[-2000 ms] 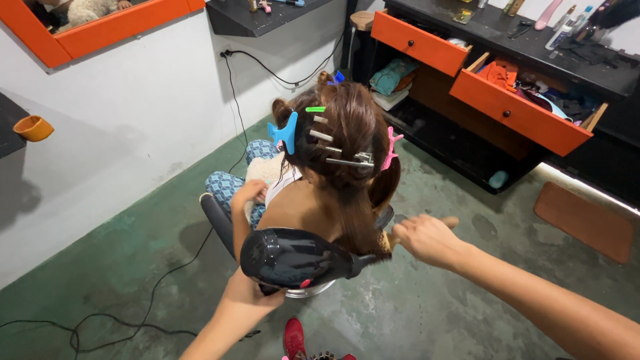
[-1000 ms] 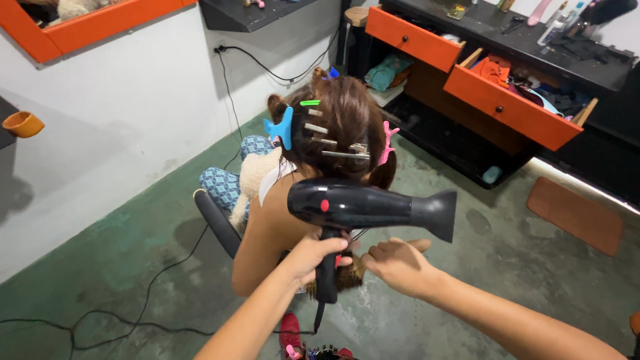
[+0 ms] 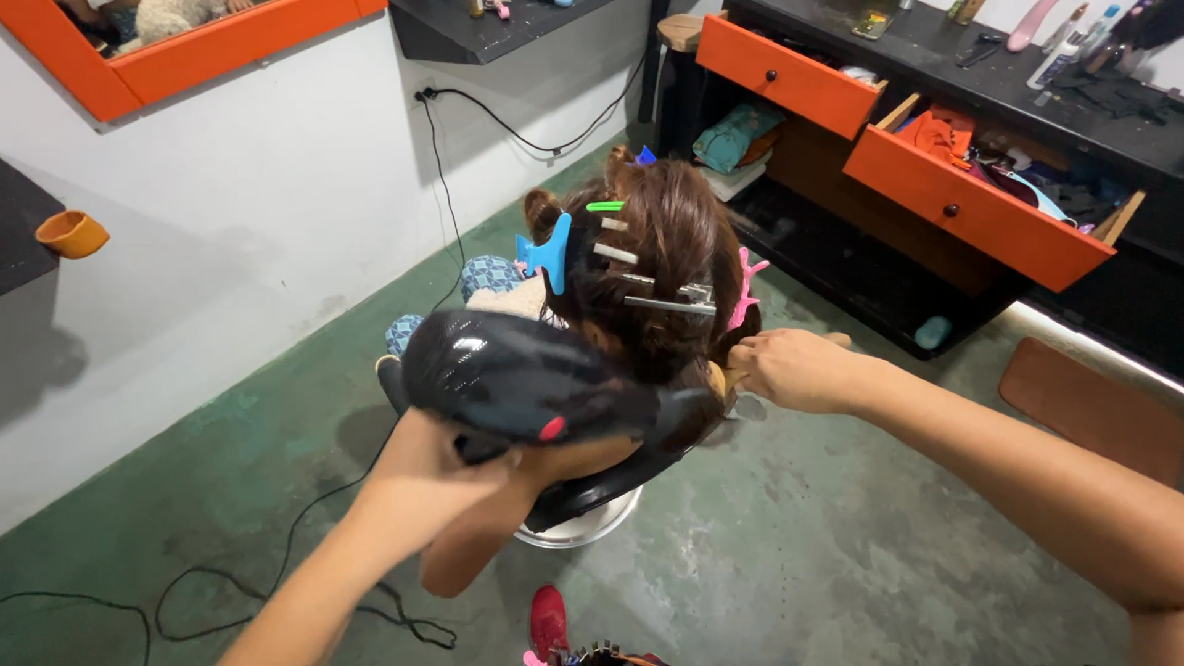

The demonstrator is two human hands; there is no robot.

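My left hand [image 3: 444,476] grips the handle of a black hair dryer [image 3: 527,370], its nozzle at the lower right of a seated person's brown hair [image 3: 680,222]. My right hand [image 3: 786,370] is closed around the handle of a hairbrush [image 3: 720,377], whose head is against the hair by the nozzle and mostly hidden. In the hair are a blue butterfly clip [image 3: 555,254], a pink clip [image 3: 747,289], a dark blue clip [image 3: 645,155], a green clip [image 3: 606,206] and several metal clips [image 3: 671,305].
Two orange drawers [image 3: 980,208] stand pulled out of the black counter [image 3: 925,55] at the right. A black cable [image 3: 287,546] trails over the floor at the left. Below the person is a chair with a round metal base [image 3: 592,523]. An orange-framed mirror [image 3: 231,46] hangs on the wall.
The dryer was pointing right, across the person's back; now it has turned and its nozzle is at the hair. My right hand has risen with the brush to the hair's right side.
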